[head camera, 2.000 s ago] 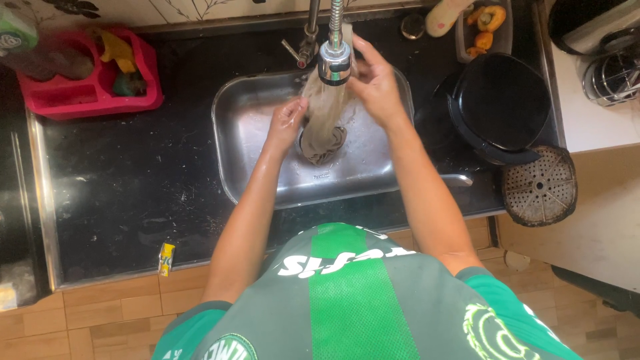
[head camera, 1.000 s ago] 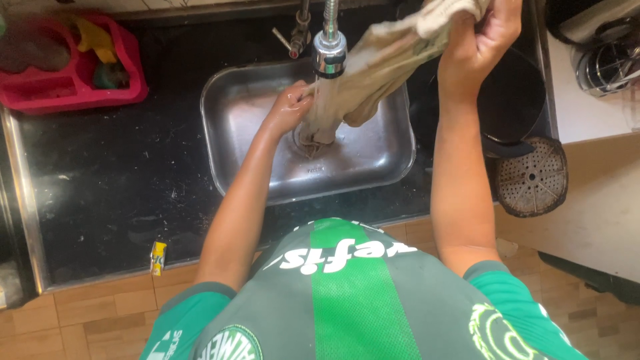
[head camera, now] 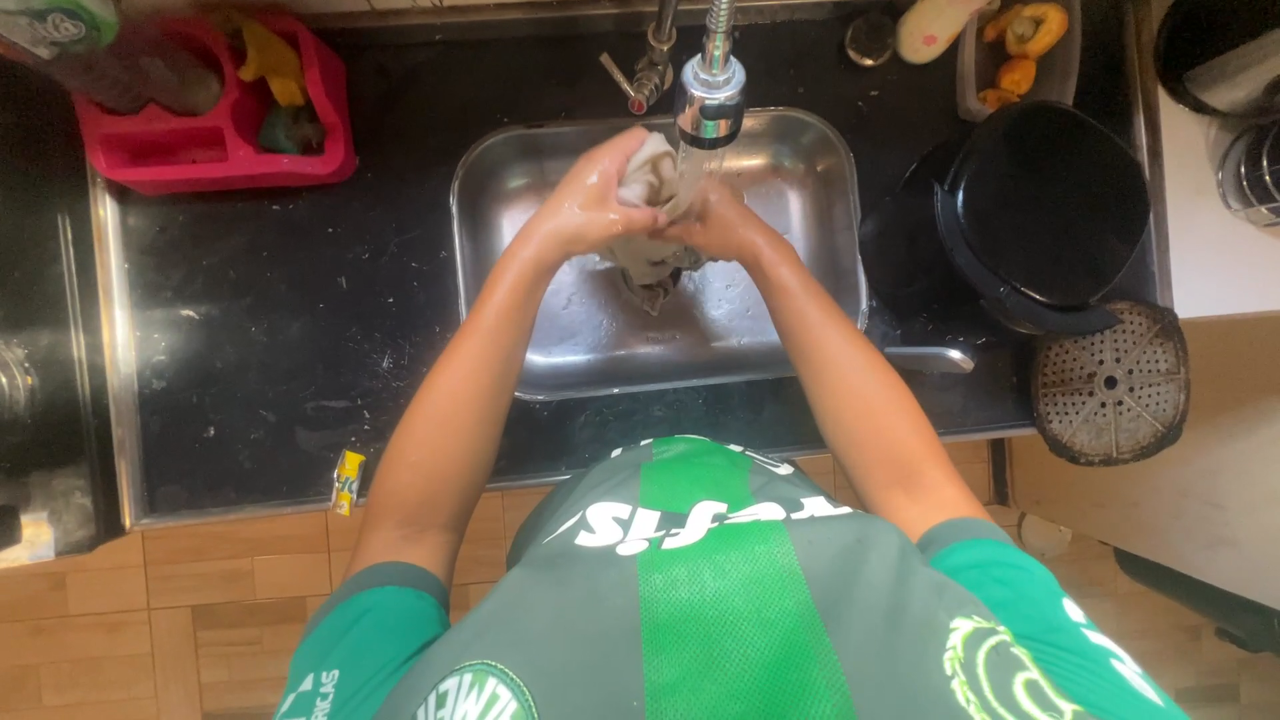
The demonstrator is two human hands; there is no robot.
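A wet beige cloth [head camera: 648,258] is bunched between my two hands over the stainless steel sink [head camera: 660,365]. My left hand [head camera: 593,200] grips its upper left part, fingers curled around it. Close by on the right, my right hand [head camera: 715,222] holds the cloth under the running water, its fingers partly hidden by the stream. The chrome faucet head [head camera: 711,100] hangs just above my hands, with water flowing from it. The cloth's lower end droops toward the sink bottom and covers the drain area.
A pink plastic caddy [head camera: 215,178] with sponges stands at the upper left. A faucet valve handle [head camera: 640,85] sits behind the sink. To the right are a black air fryer basket [head camera: 1045,205], a perforated tray [head camera: 1110,385] and a plastic container [head camera: 968,75] of orange pieces. A yellow wrapper [head camera: 347,482] lies at the counter's front edge.
My right hand has come down from the upper right, where it held the cloth stretched out a second ago. The cloth is now gathered between both hands under the faucet.
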